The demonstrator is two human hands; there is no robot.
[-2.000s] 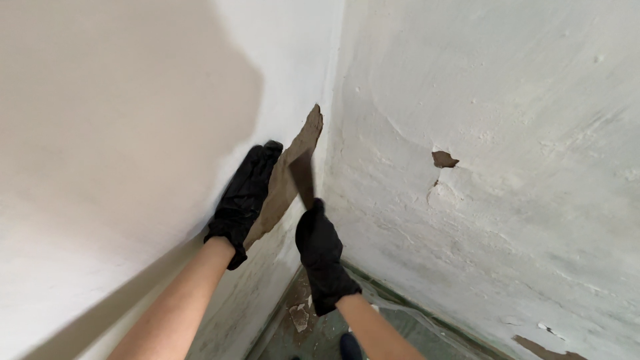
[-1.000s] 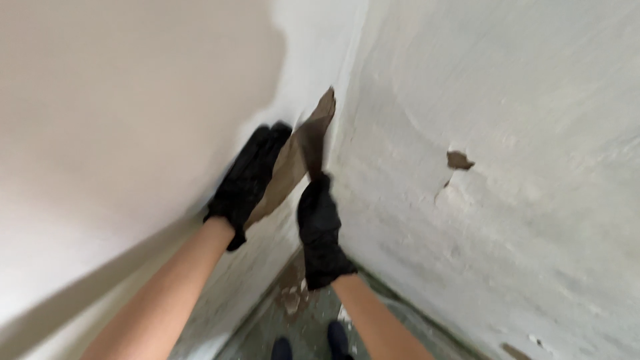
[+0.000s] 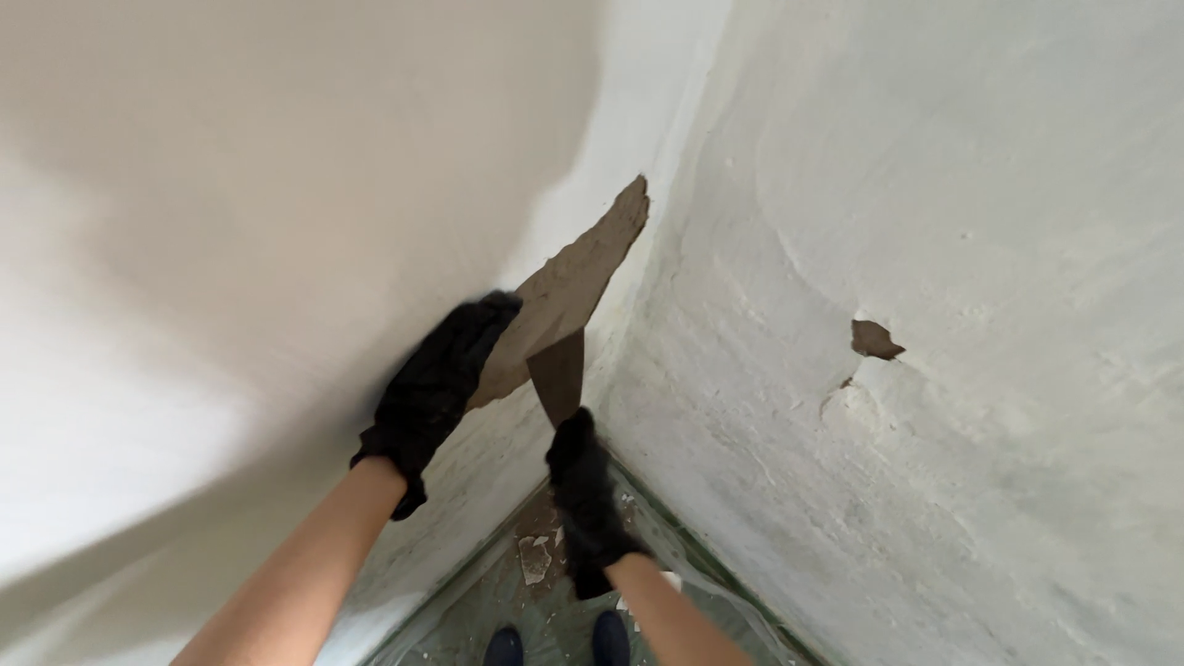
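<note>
My left hand (image 3: 435, 393), in a black glove, lies flat against the left wall with its fingers close together, beside a long bare brown patch (image 3: 578, 277) where the white coating is gone. In my right hand (image 3: 587, 504), also gloved in black, is a putty knife (image 3: 560, 375); its handle is hidden in the grip. The wide blade points up and its edge meets the lower right side of the bare patch, near the wall corner.
The right wall (image 3: 971, 518) is rough, with a small chipped hole (image 3: 874, 339) and cracks. Plastic sheeting (image 3: 712, 578) and flakes of coating (image 3: 535, 560) lie on the floor. Two dark shoe tips (image 3: 610, 636) show at the bottom.
The putty knife in my right hand has moved down along the bare patch, from its upper part to its lower right edge. My left hand stays on the wall.
</note>
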